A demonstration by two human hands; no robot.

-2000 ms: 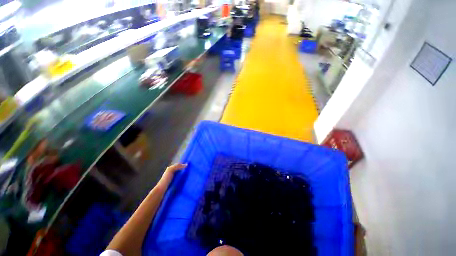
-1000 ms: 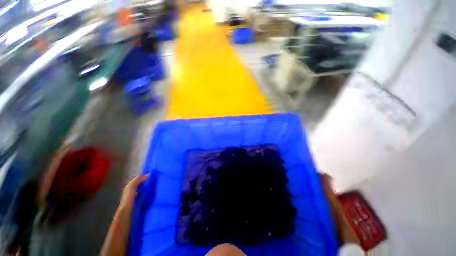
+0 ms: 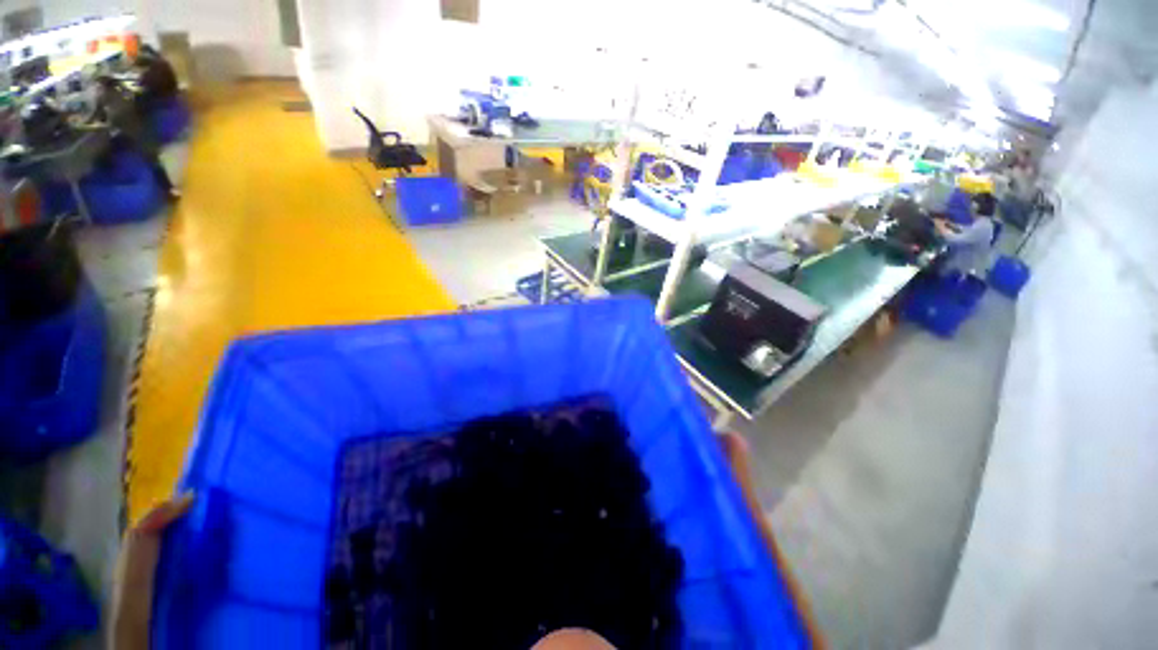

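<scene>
A large blue plastic tote is held in front of me. A heap of small black parts covers much of its bottom; single parts cannot be made out. My left hand grips the tote's left rim, with fingertips over the edge. My right hand is at the tote's right side, mostly hidden behind the wall, with only a small part showing.
A yellow walkway runs ahead on the left. A green-topped bench with a dark box-shaped machine stands ahead right. A white wall is at far right. Blue bins stand left. A seated person is far off.
The view has swung right. The walkway has shifted left in view, and the bench with the dark machine now shows on the right. The tote is still held in both hands.
</scene>
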